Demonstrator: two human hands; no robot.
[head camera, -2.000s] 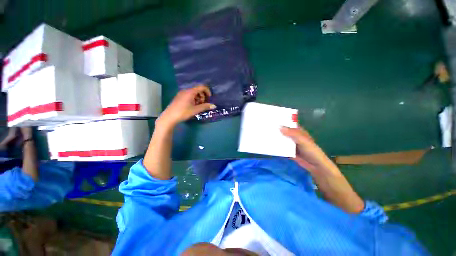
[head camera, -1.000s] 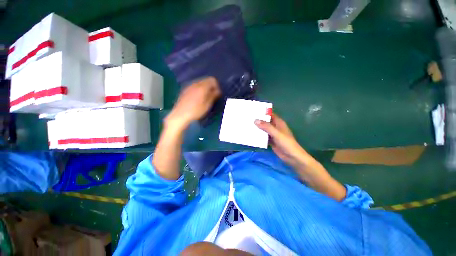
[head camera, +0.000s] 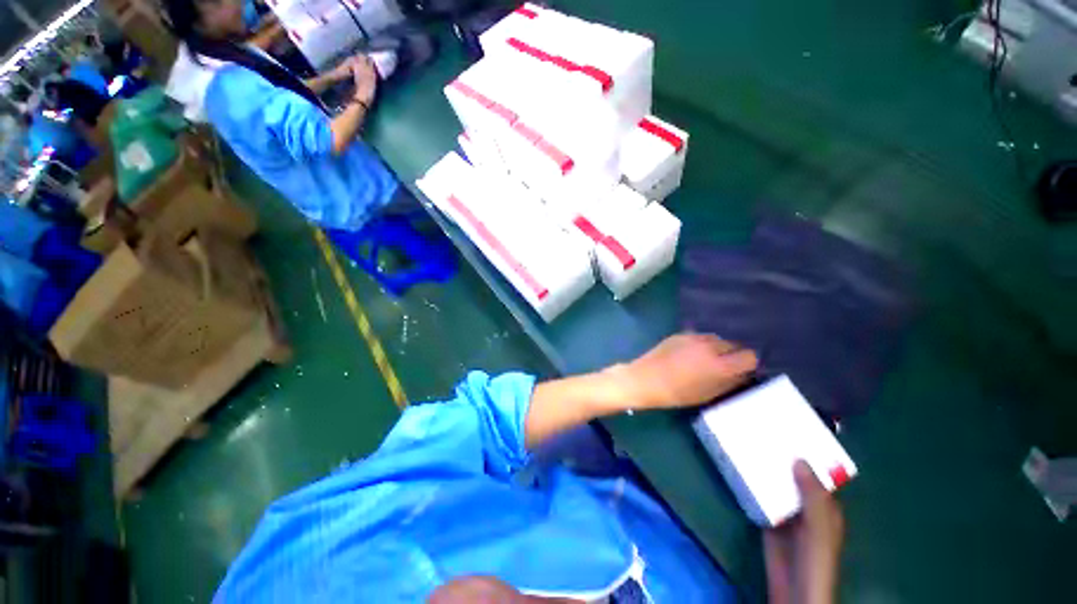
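A white box with a red corner (head camera: 774, 448) is in my right hand (head camera: 809, 537), which grips it at its near right side, over the near part of the bench. My left hand (head camera: 697, 368) lies at the near left edge of the dark plastic mailing bags (head camera: 803, 301), just beyond the box. Its fingertips are blurred, and whether they pinch the bag edge I cannot tell. The bags lie flat on the green bench and look blurred.
White boxes with red bands (head camera: 555, 106) are stacked on the bench (head camera: 827, 130) at upper left of the bags. A person in blue (head camera: 278, 136) works farther along, near a blue stool (head camera: 396, 254). Brown cartons (head camera: 165, 307) stand on the floor at left. A metal bracket foot (head camera: 1051, 478) is at right.
The view has turned toward the left, showing the neighbour and floor cartons. My right hand still holds the white box. My left hand remains at the bags' near edge.
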